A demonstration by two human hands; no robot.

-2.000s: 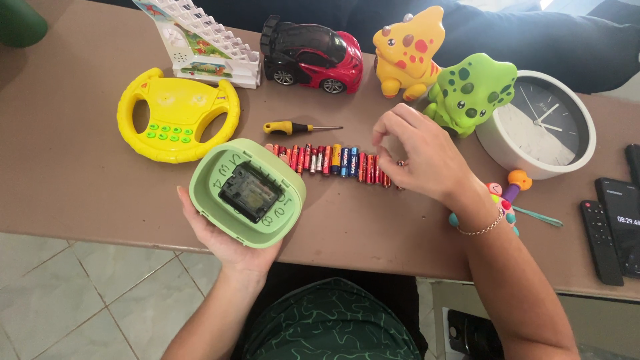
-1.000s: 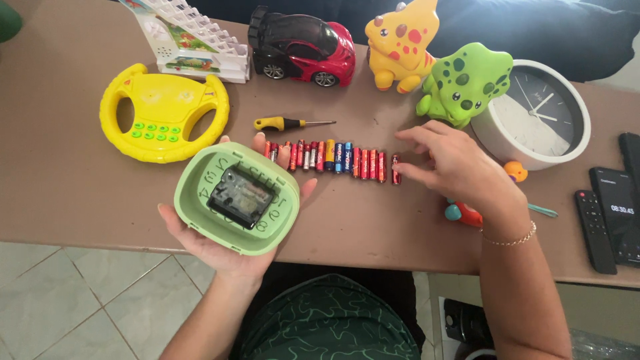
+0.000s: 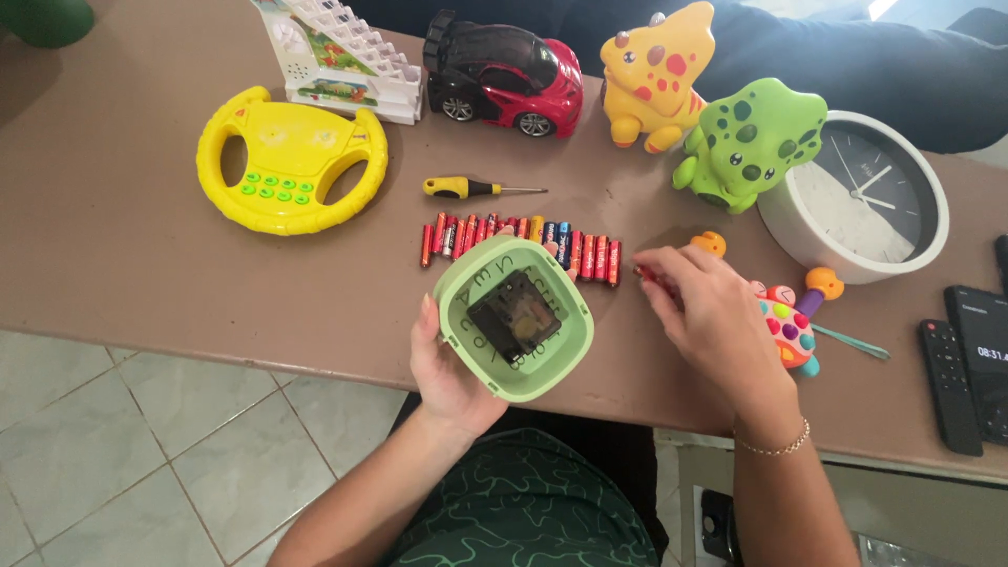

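My left hand (image 3: 453, 382) holds a square green plastic clock case (image 3: 579, 346) from below. Inside the case sits a black clock movement (image 3: 504, 315), with numerals around it. Several AA-type batteries (image 3: 589, 256), mostly red, lie side by side in a row beyond the case. Just right of that row, my right hand (image 3: 701, 307) pinches a red battery (image 3: 650, 276) between thumb and fingers, close to the brown table. The battery is mostly hidden by the fingers. Above the row lies a yellow and black screwdriver (image 3: 465, 187).
A yellow toy steering wheel (image 3: 291, 220), white toy stairs (image 3: 394, 94), a red and black toy car (image 3: 504, 79), two toy dinosaurs (image 3: 650, 79) (image 3: 748, 150) and a round clock (image 3: 906, 268) stand behind. A colourful toy (image 3: 787, 331), remote control (image 3: 949, 394) and phone (image 3: 984, 339) lie at right.
My left hand has brought the green case rightward, nearer the batteries, and it now overlaps part of the row. My right hand has closed on a battery at the row's right end.
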